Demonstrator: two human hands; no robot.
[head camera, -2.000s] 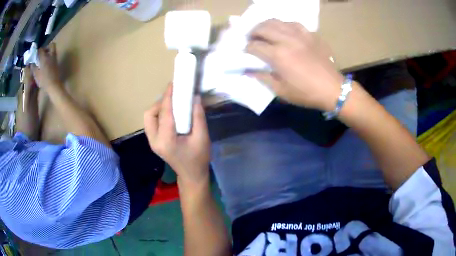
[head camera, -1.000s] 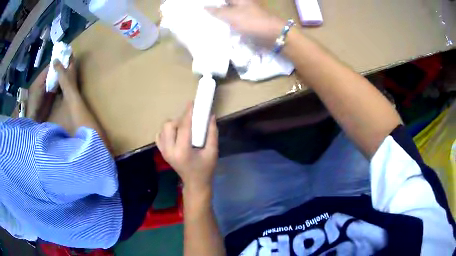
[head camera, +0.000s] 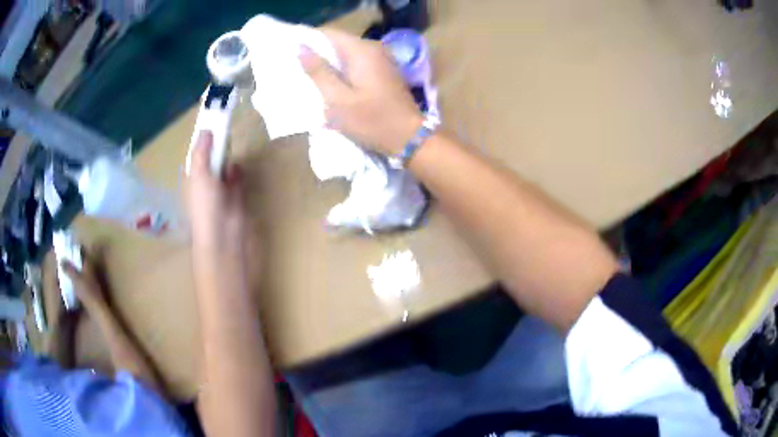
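Note:
My left hand (head camera: 217, 192) holds a white handheld mini fan (head camera: 210, 128) by its handle, with the round fan head up at the green belt's edge. My right hand (head camera: 362, 90) holds a crumpled white wiping cloth (head camera: 290, 72), whose left edge is against or just beside the fan head. The cloth's lower part hangs down to the cardboard. A purple handheld mini fan (head camera: 408, 51) lies behind my right wrist, partly hidden by it. The view is blurred.
The solvent squeeze bottle (head camera: 128, 201) stands left of my left forearm, blurred. The green conveyor belt (head camera: 145, 102) runs along the upper left. Another person's hand (head camera: 89, 286) holds a white item at far left. A yellow crate with liner (head camera: 725, 316) is at lower right.
My left hand has moved up and left with the white fan, now turned to show its head's round face. My right hand and cloth have moved down slightly. The purple fan has come into view.

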